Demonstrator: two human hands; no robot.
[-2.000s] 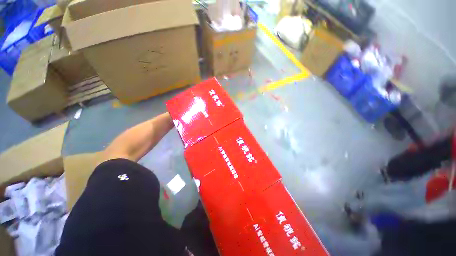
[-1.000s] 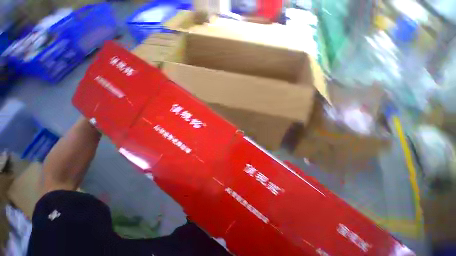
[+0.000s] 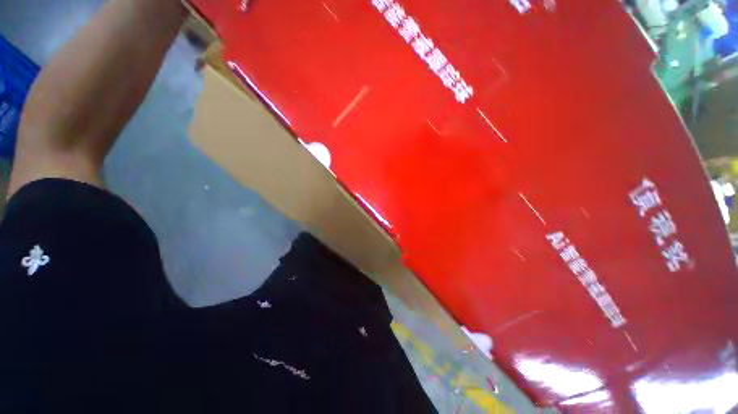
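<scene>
A row of glossy red closed retail boxes (image 3: 453, 186) with white lettering fills the upper middle and right of the view, very close to the camera. The row runs slantwise from upper left to lower right. My left forearm reaches up at the left to the row's upper left end; the left hand itself is cut off or hidden there. My right hand is not in view. A plain brown carton (image 3: 251, 154) shows partly below and behind the boxes.
Grey floor (image 3: 194, 234) shows between my sleeve and the carton. Yellow floor marking (image 3: 485, 398) and scraps lie at the lower middle. A blue crate (image 3: 12, 89) is at the left edge. Blurred greenish things are at the upper right.
The row of red boxes has come much closer to the camera and fills more of the view. The open brown carton is now mostly covered by it.
</scene>
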